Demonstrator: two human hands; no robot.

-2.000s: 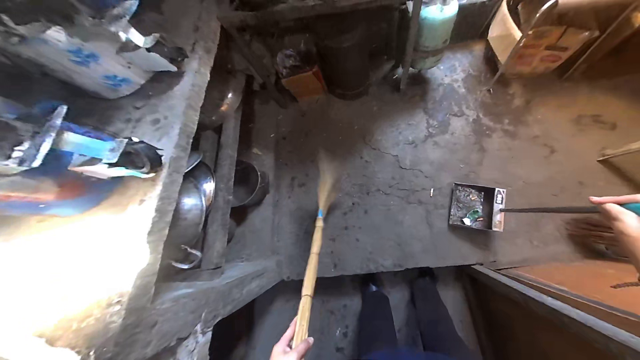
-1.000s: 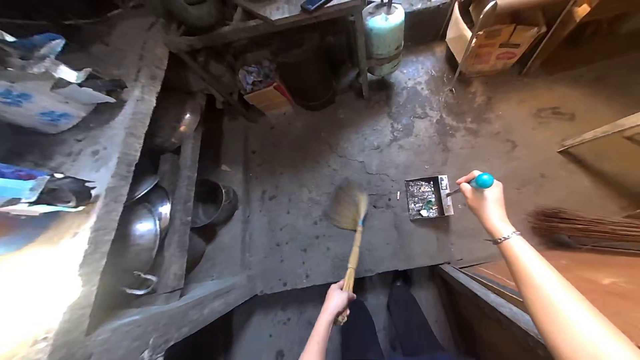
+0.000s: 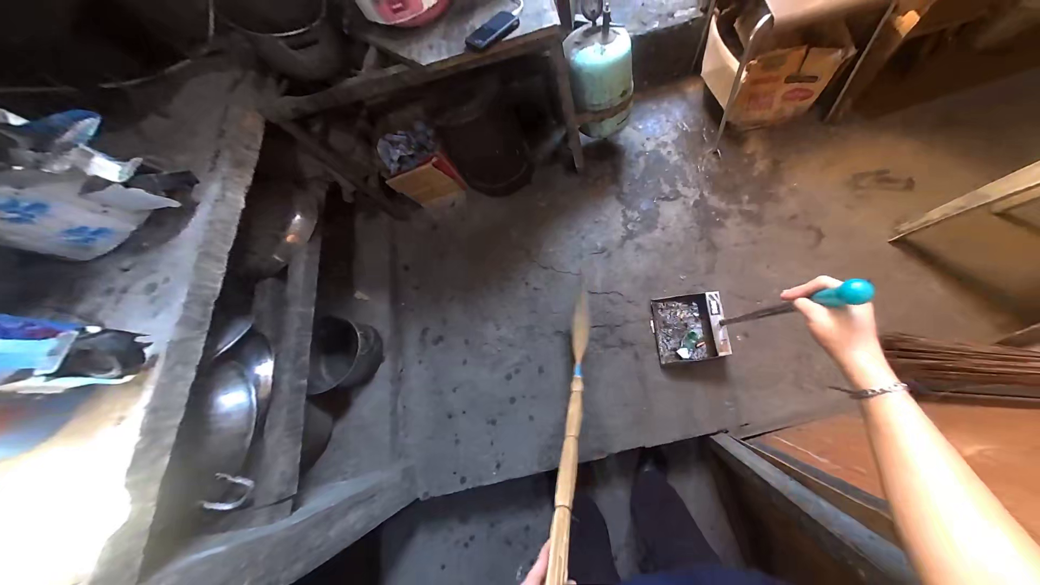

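At the bottom edge, my left hand [image 3: 539, 566] grips the bamboo handle of a broom [image 3: 566, 455], partly cut off by the frame. The broom's bristles [image 3: 580, 329] point away over the concrete floor, seen narrow side on. My right hand [image 3: 841, 321] is closed around the teal grip of a long-handled dustpan [image 3: 723, 335], its thin dark rod running left to the pan. The square pan rests on the floor right of the bristles and holds grey debris with a green piece and a white scrap. A bracelet circles my right wrist.
On the left are a rough shelf [image 3: 191, 268], metal pans [image 3: 231, 406] and a bucket [image 3: 345, 353]. A table [image 3: 439, 49], a gas cylinder [image 3: 601, 81] and a cardboard box [image 3: 780, 85] stand at the back. A bundle of thin sticks [image 3: 963, 366] lies at right; my feet are below.
The broom's bristles, spread broad a second ago, now appear narrow. My left hand has moved down to the frame's bottom edge. The dustpan stays in my right hand.
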